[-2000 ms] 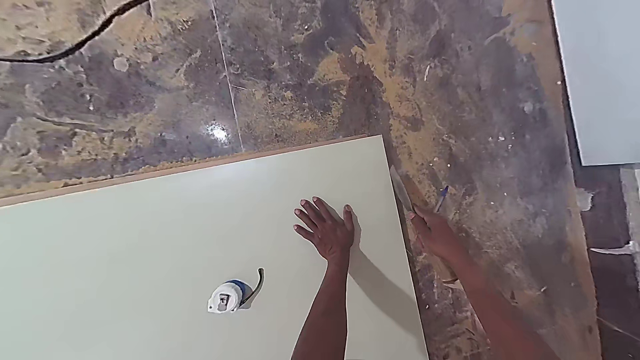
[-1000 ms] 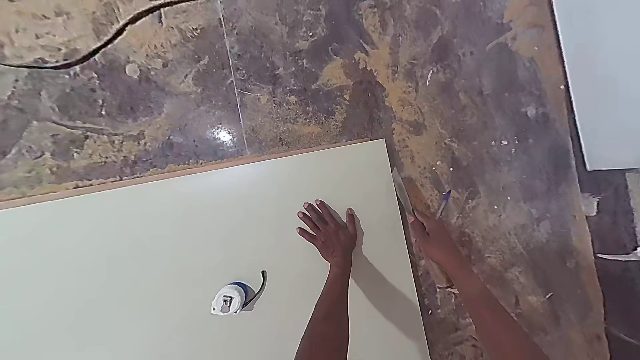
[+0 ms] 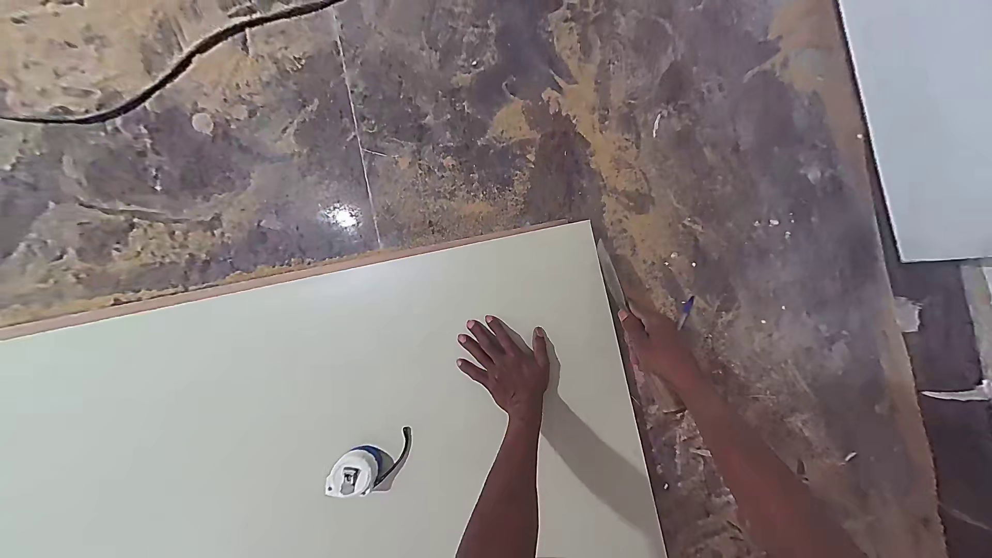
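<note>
My left hand (image 3: pixel 511 368) lies flat with its fingers spread on a pale, smooth board (image 3: pixel 232 403), holding nothing. Just beyond the board's right edge, my right hand (image 3: pixel 655 341) is closed around the handle of a tool with a long flat blade (image 3: pixel 610 275), which looks like a knife or a file. The blade points up along the edge, close to the corner; whether it touches the board I cannot tell. A white and blue tape measure (image 3: pixel 354 471) with a dark strap rests on the board, left of my left forearm. Beside my right hand is a blue pen (image 3: pixel 686 310).
Under the board, a brown layer (image 3: pixel 170 298) shows along its far edge. The stained floor (image 3: pixel 736 194) bears dust and small white chips. A dark cable (image 3: pixel 190 58) runs across the upper left. Another pale panel (image 3: pixel 930 132) is at the upper right.
</note>
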